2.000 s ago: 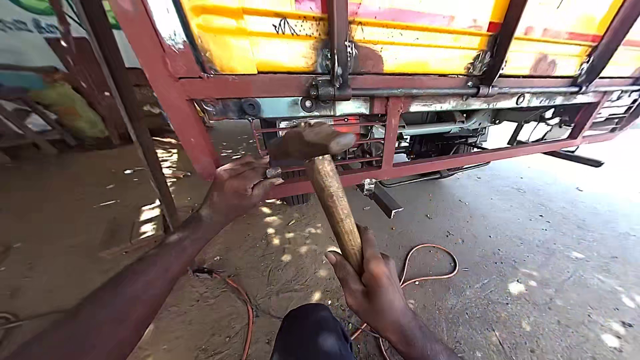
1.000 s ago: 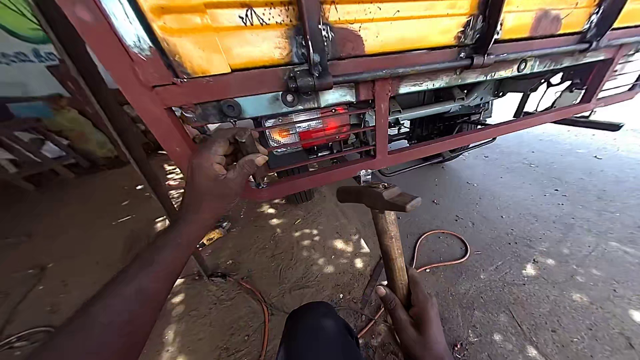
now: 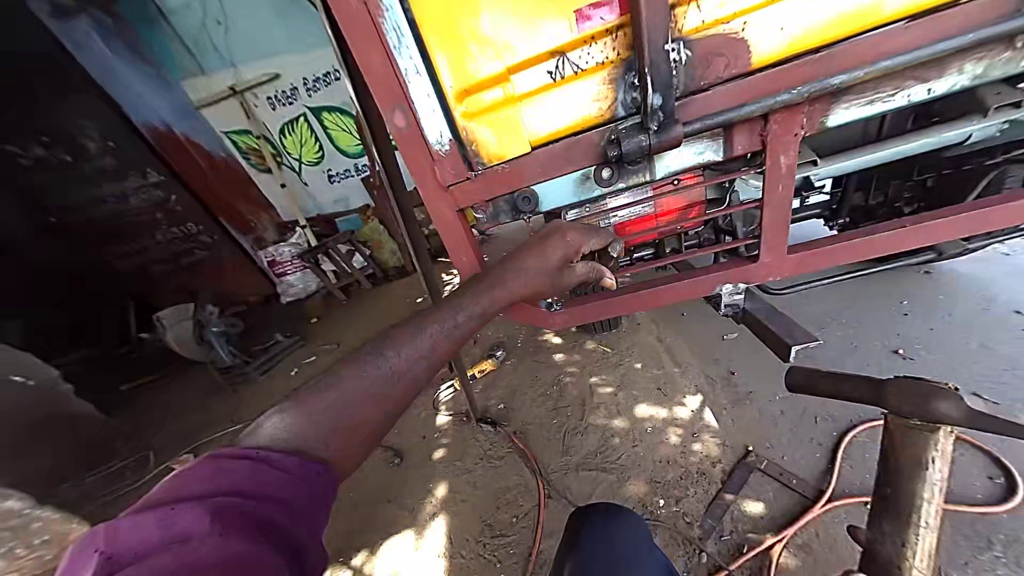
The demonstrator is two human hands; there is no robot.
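My left hand [image 3: 570,260] reaches to the maroon steel frame [image 3: 664,296] on the truck's rear, in front of the tail lamp [image 3: 660,210]. Its thumb and fingers close round a small dark metal piece [image 3: 614,252], mostly covered by the fingers. At the lower right edge, my right hand [image 3: 856,544] shows only as a fingertip or two beside the wooden handle of a hammer [image 3: 908,488]. The hammer's dark steel head points up, clear of the frame. Above the lamp is the yellow truck body panel [image 3: 512,88] with a hinge [image 3: 640,142].
A slanting metal bar [image 3: 408,232] stands left of the frame. A yellow power tool [image 3: 480,370] lies on the ground near its foot. An orange hose [image 3: 832,512] and a metal square [image 3: 732,488] lie at lower right. A bracket [image 3: 772,324] juts out below the frame.
The hammer was up by my left hand at first and is now well away at lower right. My left hand remains near the lamp. The view has swung left.
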